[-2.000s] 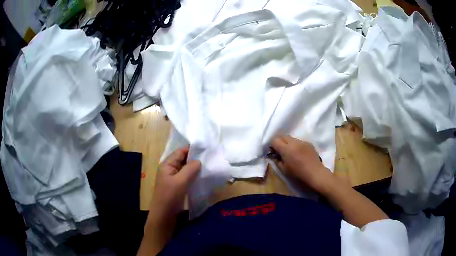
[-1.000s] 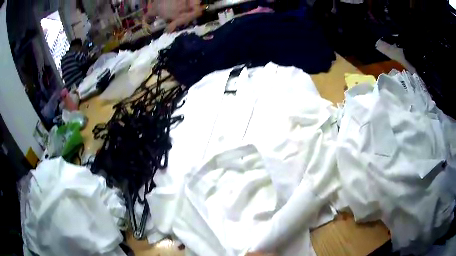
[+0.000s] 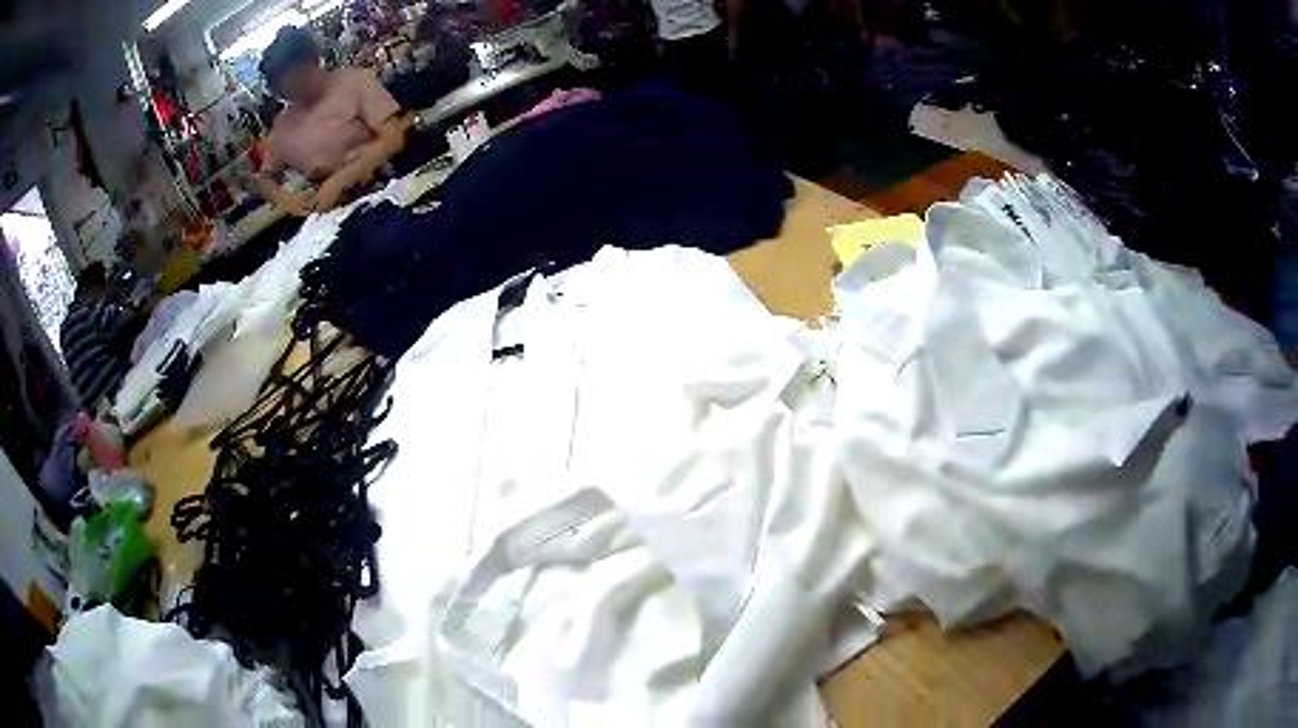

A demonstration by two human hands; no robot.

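A white jacket (image 3: pixel 570 612) lies crumpled at the bottom middle, nearest in front of me, and its lower part is cut off by the picture's edge. Its folded lapels and neck opening show. Behind it, white hung jackets (image 3: pixel 427 441) lie flat, with a black hanger part (image 3: pixel 515 290) at the neck. Neither of my hands is in view; both are below or outside the picture.
A black hanger tangle (image 3: pixel 285 526) lies at left. A pile of white jackets (image 3: pixel 1025 427) is at right, with a yellow paper (image 3: pixel 874 239) behind it. More white garments (image 3: pixel 150 680) are at lower left. Dark garments (image 3: pixel 570 199) cover the far side. A person (image 3: pixel 330 125) is behind the table.
The view has tilted up and turned right, away from the front edges. Both hands, earlier pinching the white jacket, have left the picture. More of the room shows.
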